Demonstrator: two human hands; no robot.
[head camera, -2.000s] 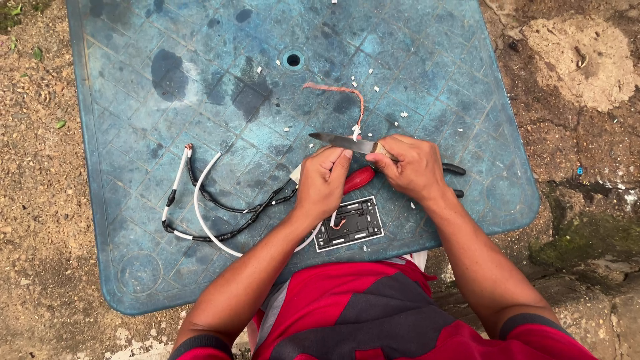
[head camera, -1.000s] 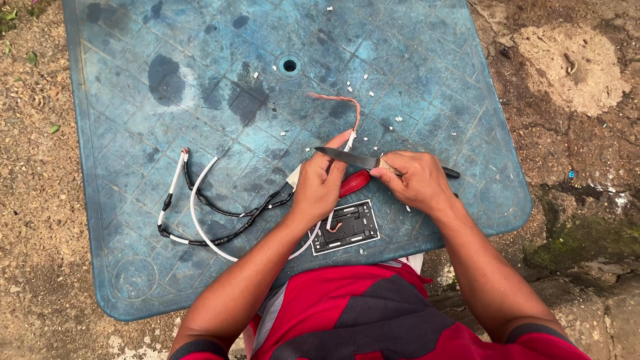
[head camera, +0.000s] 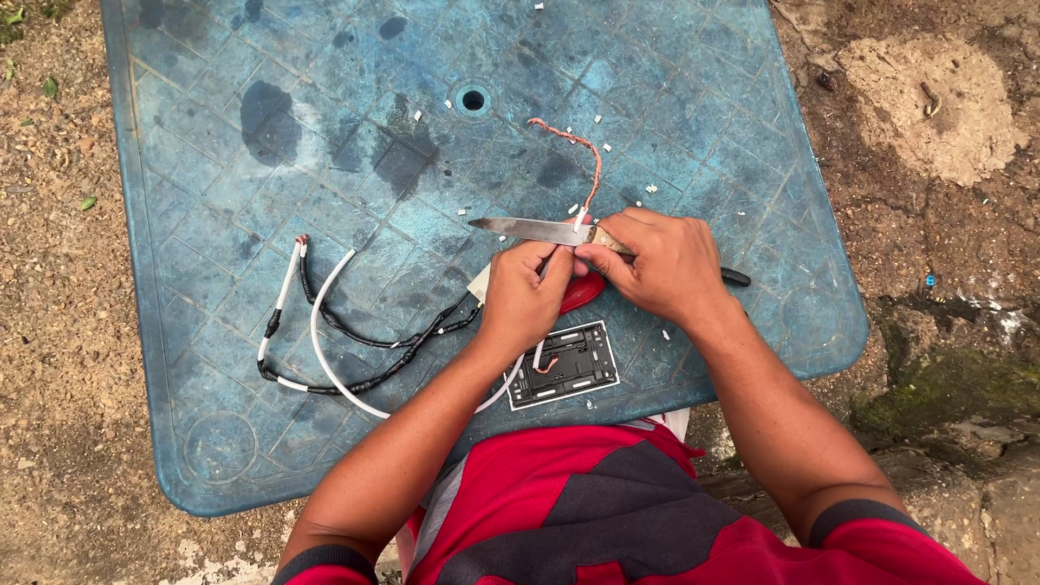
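Observation:
My right hand (head camera: 662, 258) grips the handle of a knife (head camera: 528, 229), its blade pointing left across a white insulated wire (head camera: 580, 218). Below the blade, my left hand (head camera: 528, 288) is closed on that wire. Twisted bare copper strands (head camera: 597, 166) run up from the white insulation and bend left. A red object (head camera: 582, 292) lies partly hidden beneath my hands, and a black handle (head camera: 735, 277) shows by my right wrist. Nearer my body is a black rectangular plastic frame (head camera: 565, 366) with a white edge; a short wire end with bare copper rests over it.
A blue plastic table (head camera: 309, 455) carries white cable and black-taped wires (head camera: 382, 378) looping at the left. A pale block (head camera: 479, 284) sits beside my left hand. Small white insulation scraps (head camera: 651, 188) are scattered about. The table has a round hole (head camera: 473, 100).
The knife blade has shifted against the wire and now lies across it just below the bare copper. Both hands stay close together.

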